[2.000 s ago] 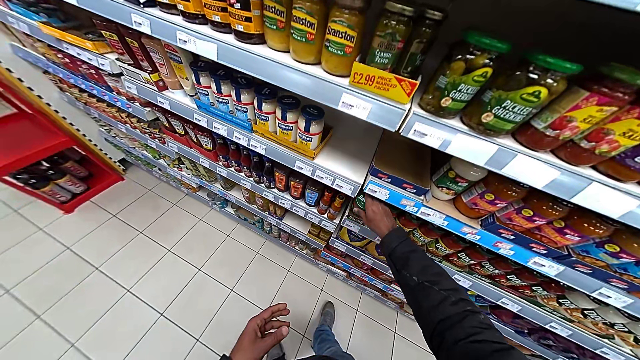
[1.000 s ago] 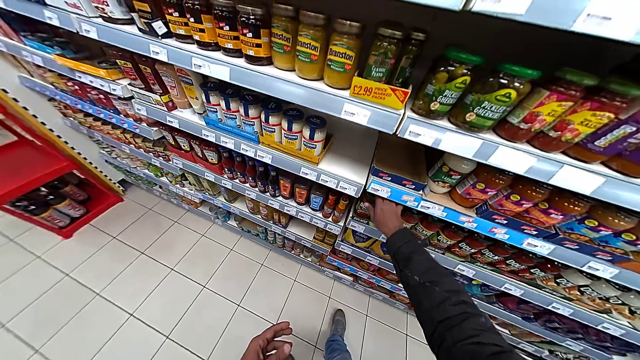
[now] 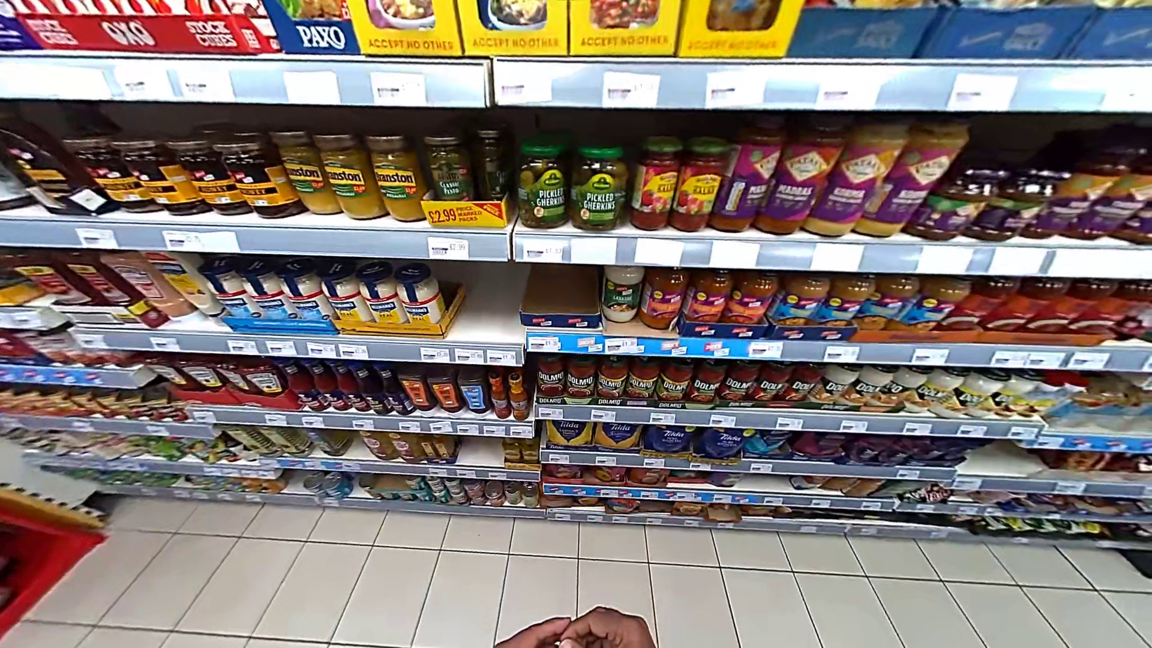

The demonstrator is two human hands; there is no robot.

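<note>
My left hand and my right hand meet at the bottom centre of the view, over the tiled floor. Their fingers are curled and touch or nearly touch. A tiny pale spot shows between them; whether it is a held thing I cannot tell. The lower parts of both hands are cut off by the frame. Beyond them stand shelves with Dolmio sauce jars, Tilda rice packs, an open cardboard tray beside a white-sauce jar, and pickled gherkin jars.
Long shelf edges run across the view. Mayonnaise jars stand at left in cardboard trays, with mustard jars above. A red display stand is at the lower left, on the tiled floor.
My right hand has come back from the shelf by the cardboard tray and is now beside my left hand. The view has turned and shows more of the right-hand shelves.
</note>
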